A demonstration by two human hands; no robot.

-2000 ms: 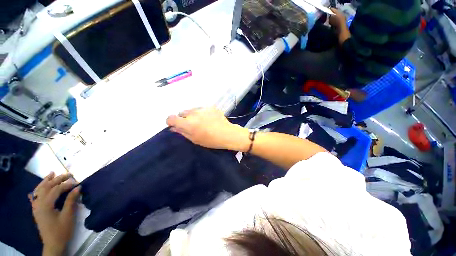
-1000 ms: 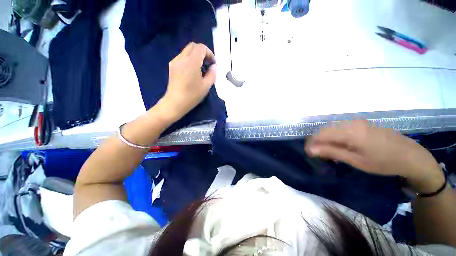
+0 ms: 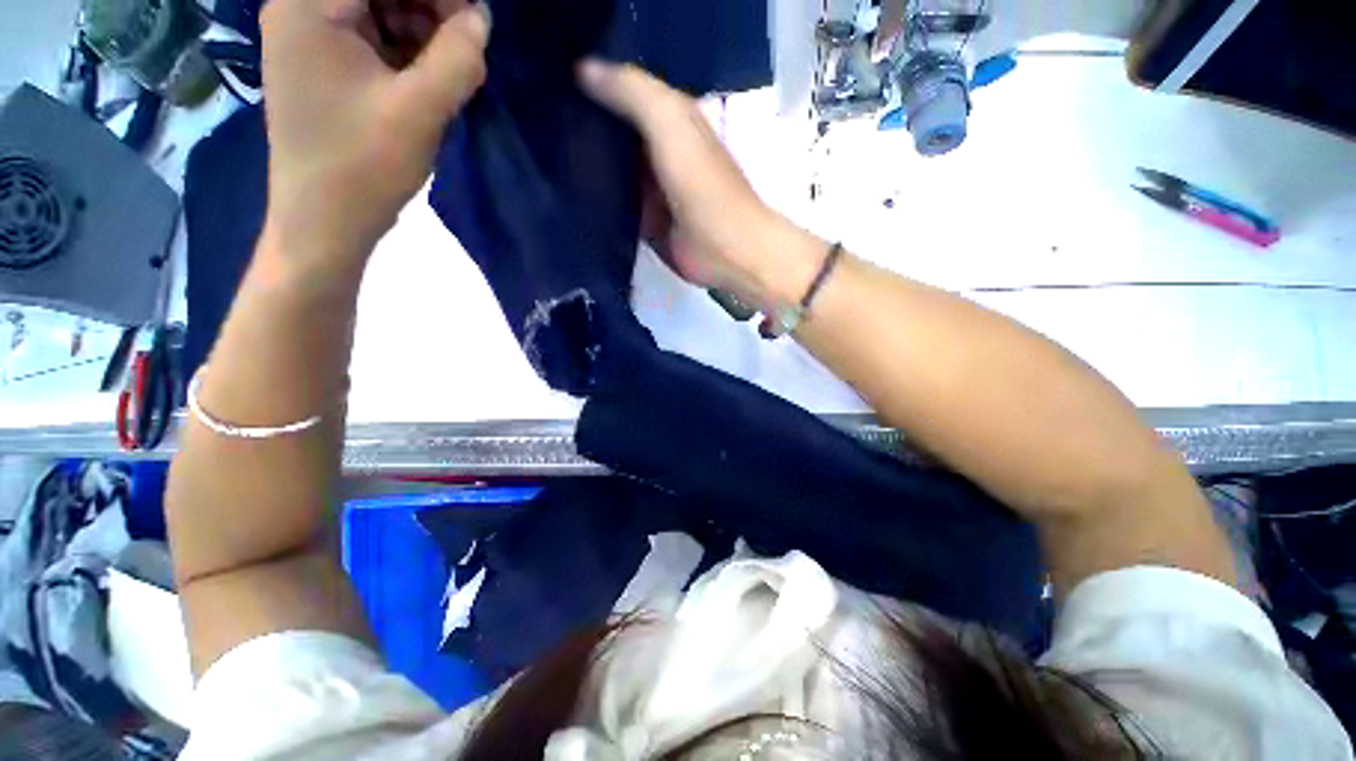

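Note:
A long dark navy cloth piece [image 3: 550,193] hangs from my hands and runs over the front table edge towards my lap. My left hand [image 3: 372,89], with a white band on its wrist, is at the top left, its fingers closed on the upper part of the cloth. My right hand [image 3: 684,179], with a dark bracelet, lies along the cloth's right side; its palm side is hidden, so whether it grips is unclear. A frayed pale edge shows on the cloth near its middle. The sewing machine's needle area [image 3: 821,112] is right of my right hand.
Pink and blue snips [image 3: 1212,208] lie on the right. Red and black scissors [image 3: 144,390] lie at the left beside a folded navy bundle [image 3: 220,223]. A ruler strip [image 3: 402,446] runs along the front edge. A blue bin [image 3: 394,580] is below it. A grey vented box [image 3: 75,208] stands far left.
My left hand has moved up and left with the cloth. My right hand has come from the front edge up to the cloth. The cloth is lifted and bunched, no longer flat.

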